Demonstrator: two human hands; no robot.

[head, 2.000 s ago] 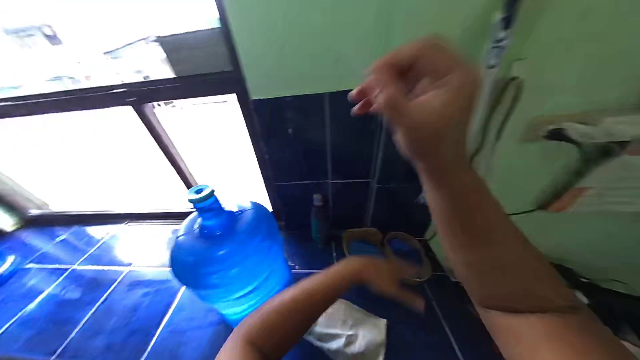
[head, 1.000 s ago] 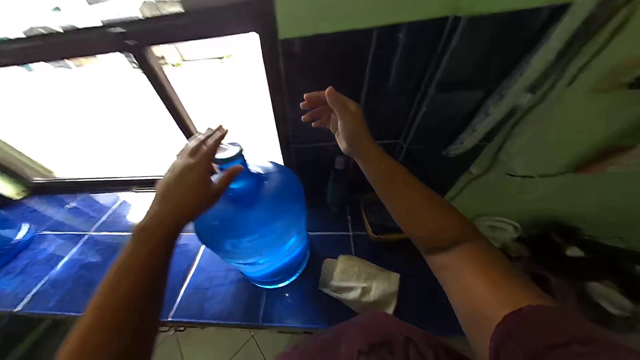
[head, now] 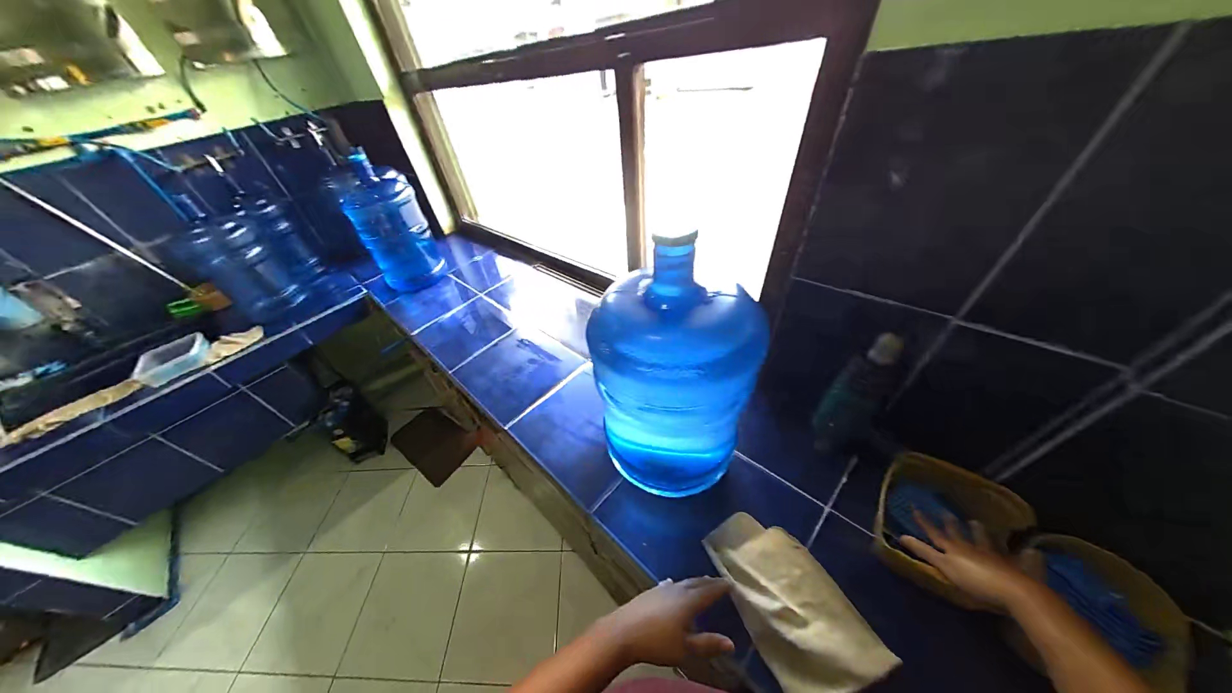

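Note:
A large blue water jug (head: pixel 679 375) stands upright on the dark blue tiled counter, a pale cap or rim at its neck. My left hand (head: pixel 669 621) is at the counter's front edge, fingers apart, by the left side of a folded beige cloth (head: pixel 799 606); whether it touches the cloth I cannot tell. My right hand (head: pixel 967 563) reaches into a tan basket (head: pixel 895 481) with blue items (head: pixel 919 510) inside. Its fingers are spread over them, with nothing seen gripped. Beside it is a second basket (head: pixel 1169 597), also holding blue items (head: pixel 1097 606).
Behind the baskets, a dark bottle (head: pixel 857 395) leans or stands by the tiled wall. Another blue jug (head: pixel 390 226) is at the counter's far end, with more jugs (head: pixel 245 260) under hoses at left. A plastic container (head: pixel 171 359) lies near that counter's edge. The window frame (head: pixel 630 173) borders the counter.
My left hand has moved from the jug's neck down beside the cloth. My right hand, raised in the air before, is now down in the basket. The view has swung left.

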